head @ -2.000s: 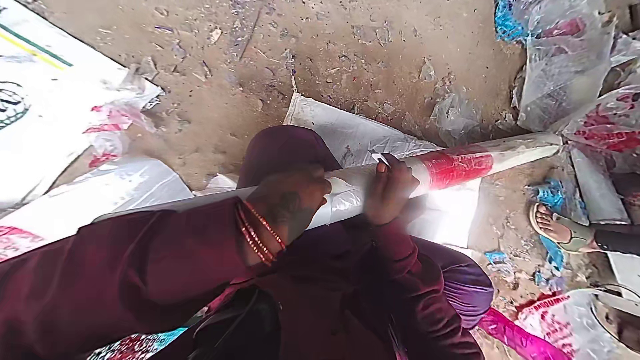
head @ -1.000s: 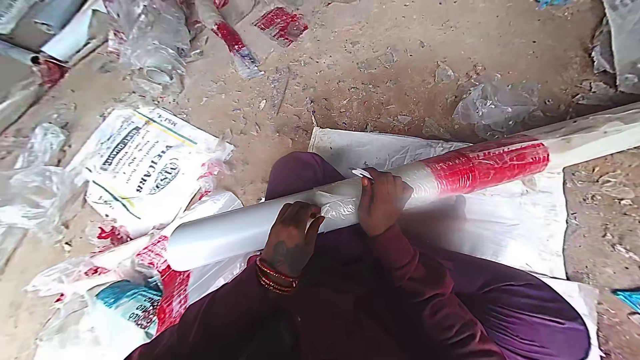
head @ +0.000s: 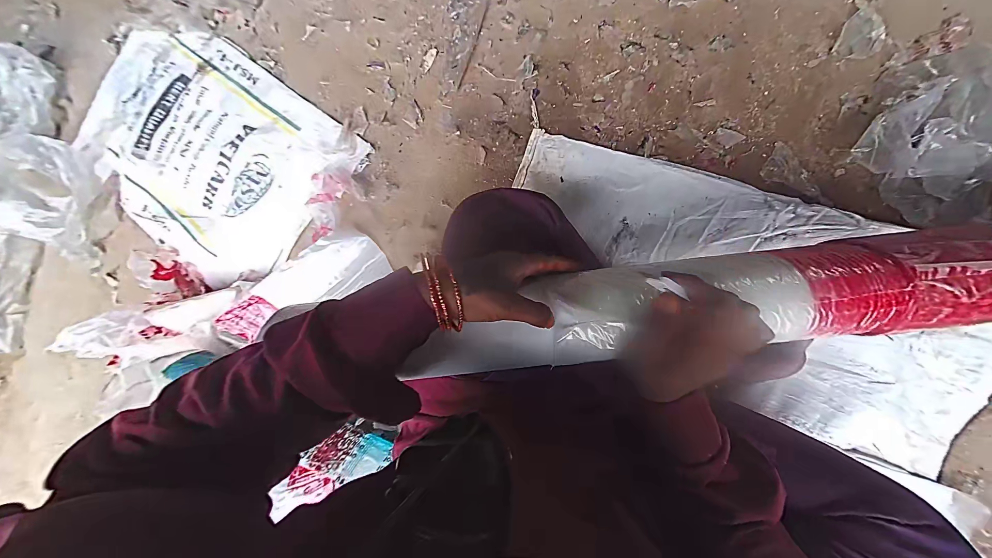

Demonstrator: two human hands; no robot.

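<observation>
A long white roll (head: 597,318), wrapped in clear plastic film with a red printed band (head: 868,291), lies across my lap and runs out of view at the right. My left hand (head: 500,287), with beaded bangles at the wrist, rests around the roll's upper side, thumb spread along it. My right hand (head: 697,333), blurred by motion, is closed near the roll's middle, left of the red band. Between its fingers is a small white piece (head: 668,287); whether it is a blade or a scrap, I cannot tell.
A white printed sack (head: 209,155) lies on the dirt floor at the upper left, with crumpled clear plastic (head: 39,163) beside it. More plastic (head: 930,139) lies at the upper right. A white sheet (head: 659,198) is spread under the roll and my legs.
Since a second ago, the left hand's thumb has spread away from its fingers on the roll. The right hand has stayed by the film-wrapped part with the white piece. The view has shifted.
</observation>
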